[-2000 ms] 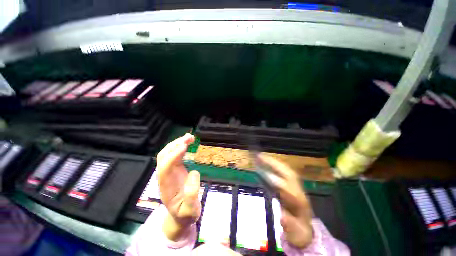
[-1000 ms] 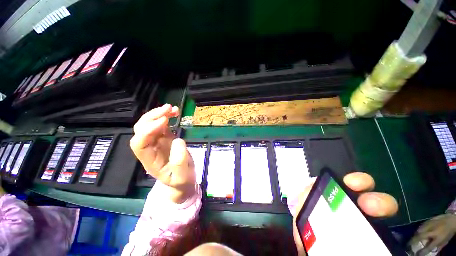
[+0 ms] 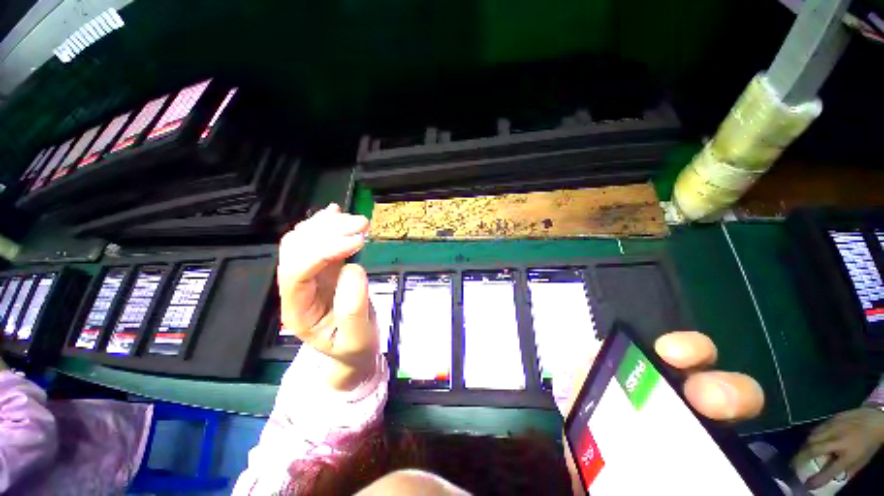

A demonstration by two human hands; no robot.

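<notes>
My right hand (image 3: 706,376) holds a smartphone (image 3: 659,426) at the lower right, cut off by the bottom edge. The phone shows a white screen with a green block and a red block at its upper end. My left hand (image 3: 325,286) is raised with bent fingers over the left part of the phone tray (image 3: 635,291), holding nothing. The tray lies in front of me with several lit phones (image 3: 492,329) in its slots; its rightmost slot is empty.
A second tray (image 3: 237,310) with lit phones lies left. Stacked trays (image 3: 184,194) stand behind it, more (image 3: 523,155) behind the wooden strip (image 3: 523,213). A wrapped post (image 3: 746,145) rises at right. Another person's hand (image 3: 841,448) holds a white object lower right; a pink sleeve (image 3: 29,431) shows lower left.
My right hand has come toward me and now holds a phone, its screen showing. The rightmost tray slot has come into view, empty. The view has tilted down; my left hand stays raised.
</notes>
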